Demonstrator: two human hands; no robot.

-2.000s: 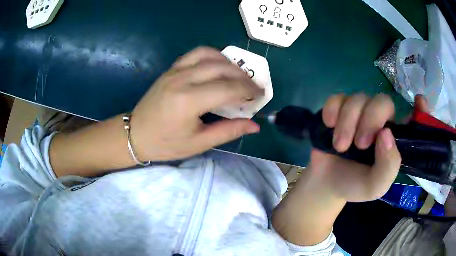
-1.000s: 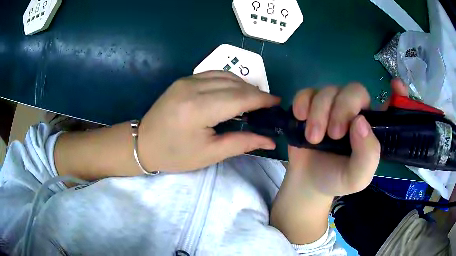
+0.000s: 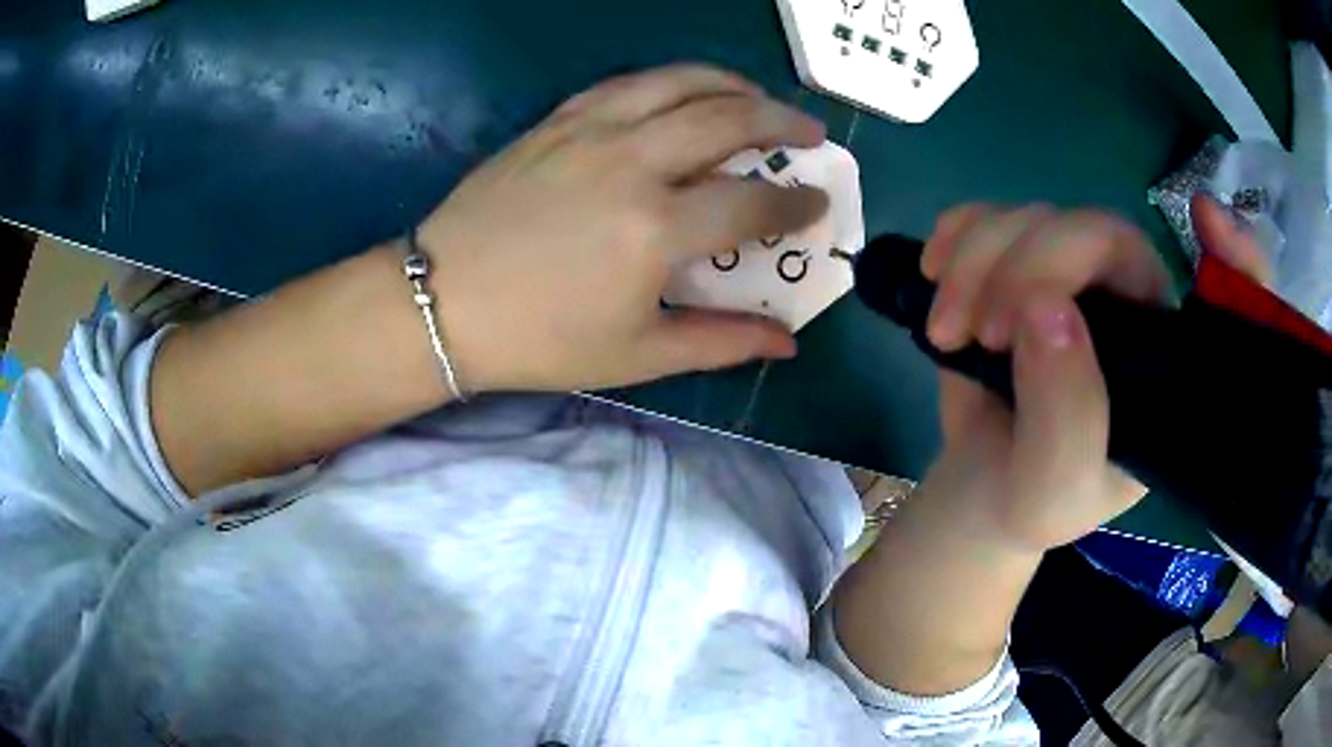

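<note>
A white hexagonal housing, panel side up, lies on the dark green bench in front of me. My left hand is spread over it with fingertips and thumb at its edges, covering its left part. My right hand is closed around the black electric screwdriver, which has a red lever. The screwdriver's thin bit points left at the housing's right edge; I cannot tell if it touches. A second housing lies beyond, cut off by the top edge.
The corner of another white housing shows at the top left. A clear bag of screws lies at the right. A pale strip crosses the top right. The bench edge runs in front of my body. A blue item is below the bench.
My left hand has moved from the screwdriver's tip onto the housing, whose panel shows at a different angle. The screwdriver has drawn back right and tilted. The view has shifted, moving the far housing right.
</note>
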